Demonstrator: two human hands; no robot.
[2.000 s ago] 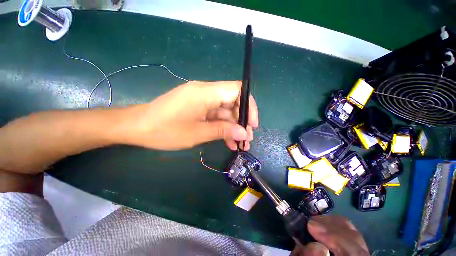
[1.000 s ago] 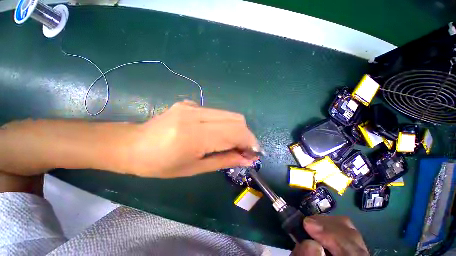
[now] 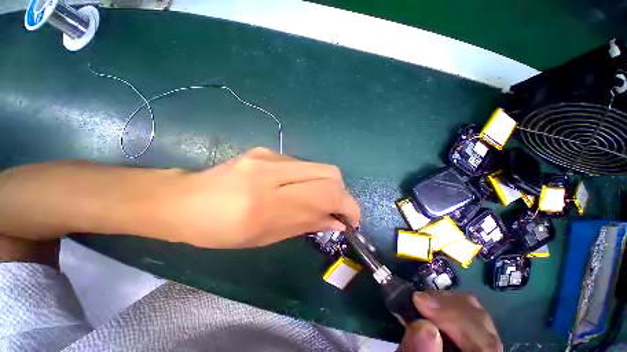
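My left hand (image 3: 275, 199) reaches in from the left, back up, with its fingers closed over the housing. A short dark piece of the tweezers (image 3: 342, 219) shows at its fingertips; the rest is hidden. My right hand (image 3: 457, 323) is at the bottom edge, partly cut off, and holds the soldering iron (image 3: 402, 299). The iron's silver barrel points up-left to the left fingertips; its tip is hard to make out there. The watch housing (image 3: 328, 240) lies on the mat, partly covered by my left hand. Its yellow-edged battery (image 3: 342, 273) lies just below it.
A pile of black housings (image 3: 486, 234) and yellow-edged batteries (image 3: 450, 240) is on the right. The round fan guard (image 3: 584, 137) and blue tray (image 3: 574, 275) are beyond it. The solder spool (image 3: 75, 31) is upper left; solder wire (image 3: 150, 124) curls to my left hand.
The upright tweezers are now mostly hidden, as my left hand has turned over and moved down onto the housing. More solder wire shows above it. The right hand has barely moved.
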